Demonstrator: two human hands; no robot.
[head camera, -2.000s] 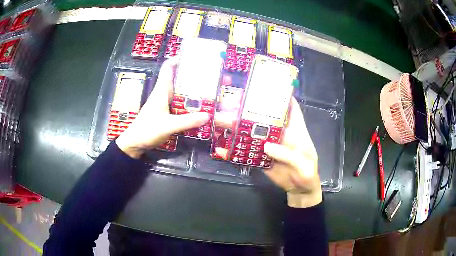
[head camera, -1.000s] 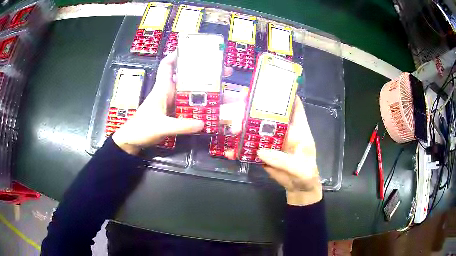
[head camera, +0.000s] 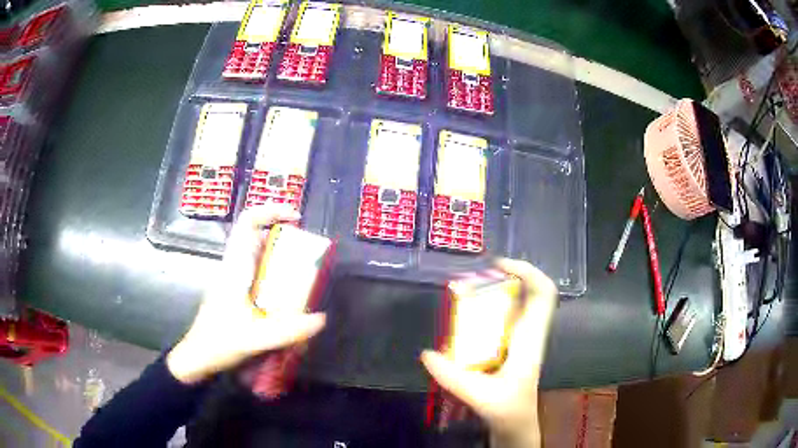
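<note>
My left hand (head camera: 236, 306) holds a red keypad phone (head camera: 293, 267), tilted and blurred, its yellow-framed screen glowing. My right hand (head camera: 507, 359) holds another keypad phone (head camera: 479, 324), also blurred, its screen lit pale yellow; its lower part is partly hidden by the thumb. Both phones are near the bench's front edge, below the clear blister tray (head camera: 547, 210). Several red phones lie face up in the tray with lit screens, such as one at the lower left (head camera: 213, 157) and one at the lower right (head camera: 458, 188).
A pink fan (head camera: 687, 159), red pens (head camera: 653, 254), a small dark block (head camera: 681, 326), cables and a white power strip (head camera: 737, 289) are at the right. Stacked trays (head camera: 19, 175) with red phones stand at the far left. A red object (head camera: 35, 339) is below them.
Both hands have moved down towards the wearer with their phones, off the tray, uncovering the phones lying in it. The held phones have tilted. The whole view has shifted slightly.
</note>
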